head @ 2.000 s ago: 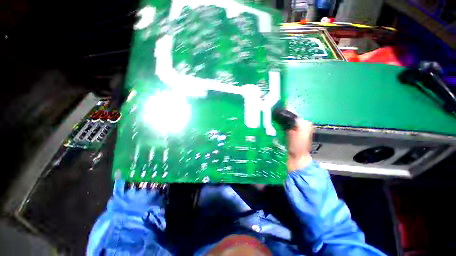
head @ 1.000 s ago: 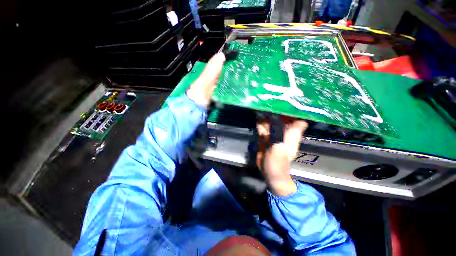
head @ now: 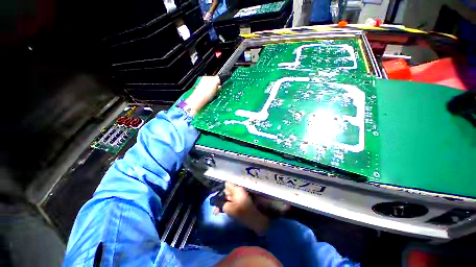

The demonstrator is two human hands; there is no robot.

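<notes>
A large green printed circuit board (head: 308, 112), solder side up with thick white tracks, lies on the green mat (head: 417, 130) in front of me. My left hand (head: 207, 89), with a purple wrist band, is at the board's far left corner, its fingertips at the edge; whether it grips cannot be told. My right hand (head: 241, 204) is below the white machine front, away from the board, slightly blurred, its fingers partly hidden. A second green board (head: 334, 55) lies beyond, inside a metal-edged carrier frame (head: 373, 60).
A board with red ring coils (head: 122, 130) lies on the black side table (head: 68, 172) at left. Black slatted racks (head: 156, 47) stand behind it. Red material (head: 433, 73) and a black device (head: 464, 108) are at right. A person's arm (head: 211, 10) shows at the back.
The held board has gone from raised and upright to lying on the mat. My right hand has left its near edge and moved down and left. The framed board behind shows more clearly.
</notes>
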